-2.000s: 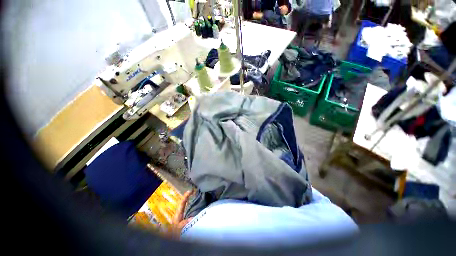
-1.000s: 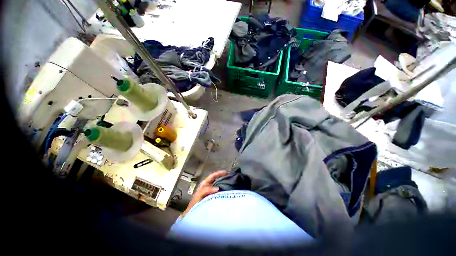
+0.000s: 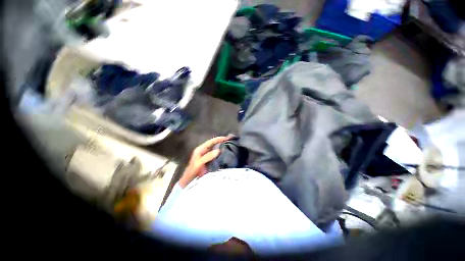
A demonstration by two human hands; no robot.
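A bulky grey denim garment (image 3: 301, 132) with dark blue edging hangs in front of my light blue clothing, slightly right of the middle. My left hand (image 3: 204, 158) is at the garment's left side, its fingers closed on a dark grey bunched part. The fingertips are partly hidden by the cloth. My right hand cannot be made out. A small brownish shape at the bottom edge is too unclear to name.
A white worktable (image 3: 163, 30) with a dark garment heap (image 3: 137, 97) stands at left. Green crates (image 3: 223, 66) holding dark garments are ahead, a blue bin (image 3: 331, 20) behind. A cluttered pale surface lies right. The picture is blurred.
The view has moved forward past the sewing machine and thread cones. The white table and green crates are now nearer. The garment stays held in front of me.
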